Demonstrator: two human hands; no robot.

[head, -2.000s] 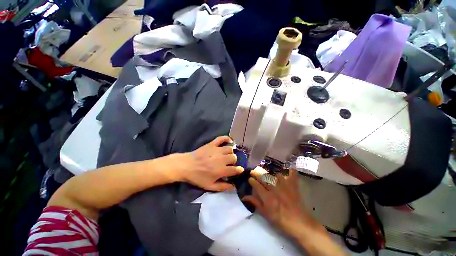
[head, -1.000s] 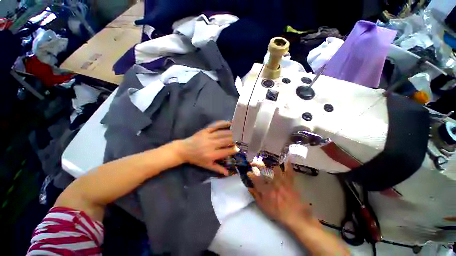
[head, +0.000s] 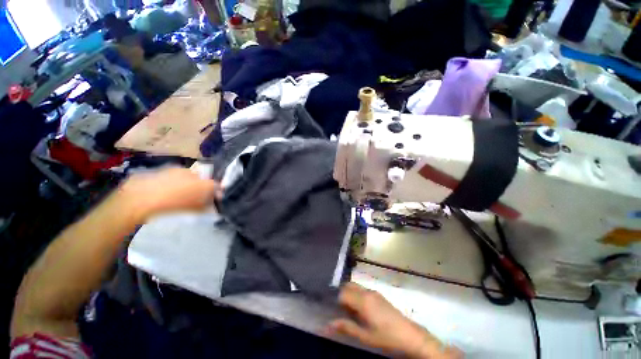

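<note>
The dark grey garment piece with light sections lies bunched on the white table left of the sewing machine. A narrow white strip runs down its right edge. A small navy piece shows at the needle area, partly hidden under the machine head. My left hand is blurred, its fingertips closed on the garment's left edge. My right hand is at the table's front, fingers apart, fingertips by the garment's lower right corner. No grip shows there.
Black scissors and a red-handled tool lie right of the needle. A black band wraps the machine arm. Purple cloth and a navy pile are behind. A cardboard sheet is back left.
Both hands have left the needle area: the left moved out to the left, the right towards the table's front. The garment's lower part has been drawn up and bunched. The camera view has shifted.
</note>
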